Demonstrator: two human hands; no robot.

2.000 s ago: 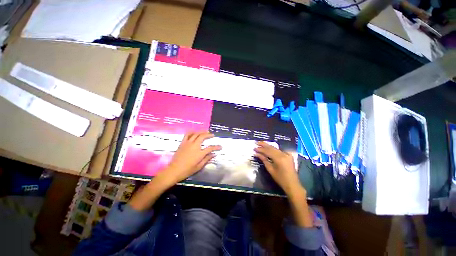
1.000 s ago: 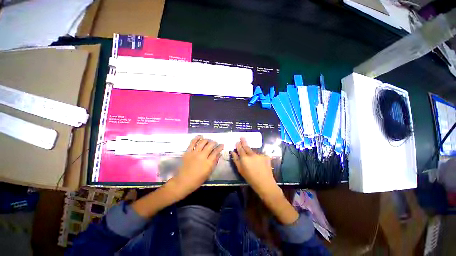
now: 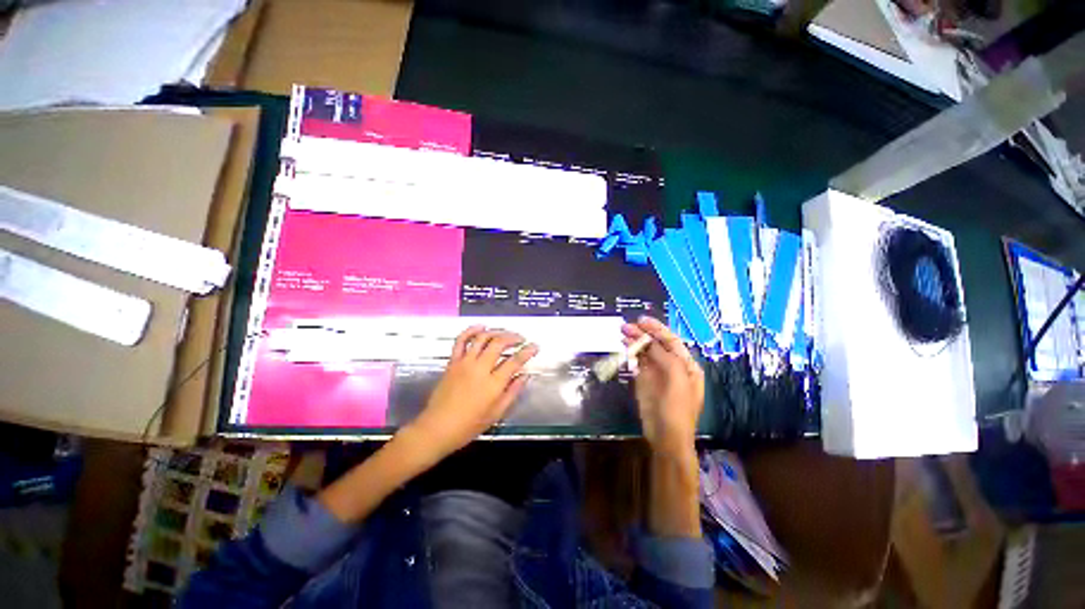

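Note:
A long white strip (image 3: pixel 393 338) lies across the lower part of the glossy pink-and-black printed sheet (image 3: pixel 369 256). My left hand (image 3: pixel 474 387) rests on the strip's middle, fingertips down and slightly apart, gripping nothing. My right hand (image 3: pixel 669 378) is at the strip's right end, with a small pale piece (image 3: pixel 622 357) pinched between thumb and fingers and tilted over the sheet. I cannot tell whether this piece is part of the strip. More white strips (image 3: pixel 452 184) lie side by side higher on the sheet.
Fanned blue strips (image 3: pixel 728 274) with tangled black leads lie right of the sheet, beside small curled blue bits (image 3: pixel 627 238). Further right, a white box (image 3: pixel 898 357) bears coiled black wire (image 3: pixel 920 283). Tan cardboard sheets (image 3: pixel 89 196) on the left hold two white strips. White sheets lie upper left.
My right hand has moved right from the strip's middle to its end and now pinches the pale piece. My left hand stays on the strip. The view has shifted.

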